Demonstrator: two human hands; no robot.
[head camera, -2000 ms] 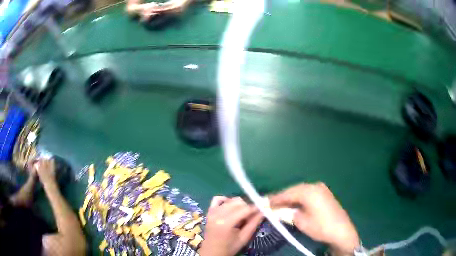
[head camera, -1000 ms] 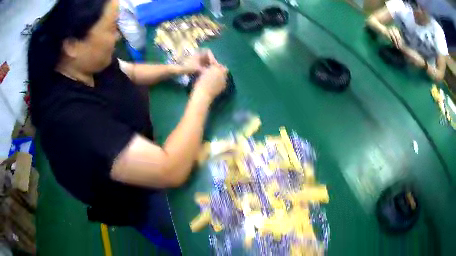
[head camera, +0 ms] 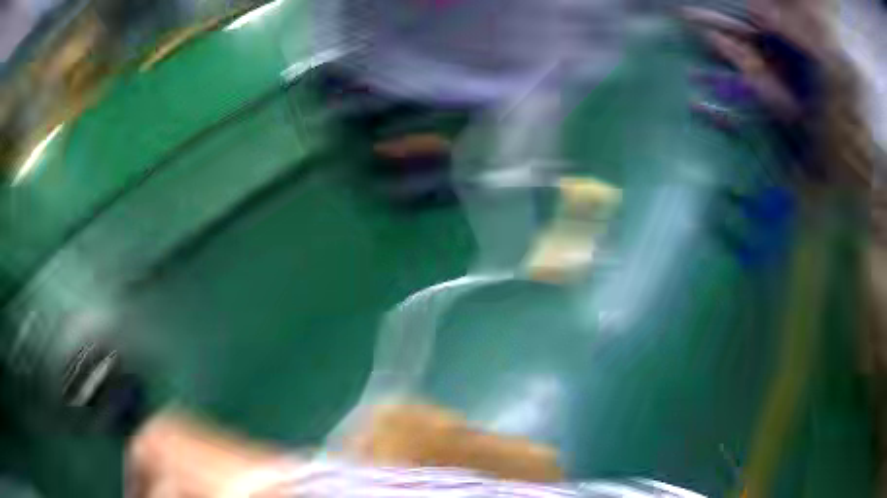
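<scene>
The frame is heavily blurred. A hand, apparently my right hand (head camera: pixel 199 462), is cut off by the bottom edge at the lower left; its fingers and anything in it cannot be made out. My left hand is not in view. A dark housing with a grey streak (head camera: pixel 97 379) is at the far left, above this hand. A thin white cord (head camera: pixel 413 336) curves up from near the hand towards a yellowish small part (head camera: pixel 576 229), perhaps a connector. A brown-orange blurred shape (head camera: pixel 457 443) lies at the bottom centre.
Dark housings, one with an orange strip (head camera: pixel 413 148), stand at upper centre on the green bench (head camera: pixel 282 282). A blurred person in greyish clothing (head camera: pixel 457 44) is behind them. A blue thing (head camera: pixel 768 224) and a yellow upright streak (head camera: pixel 788 360) are at right.
The view has swung far to the right. The strip pile and the left neighbour have gone out of view; the cord and yellowish part now show near the centre.
</scene>
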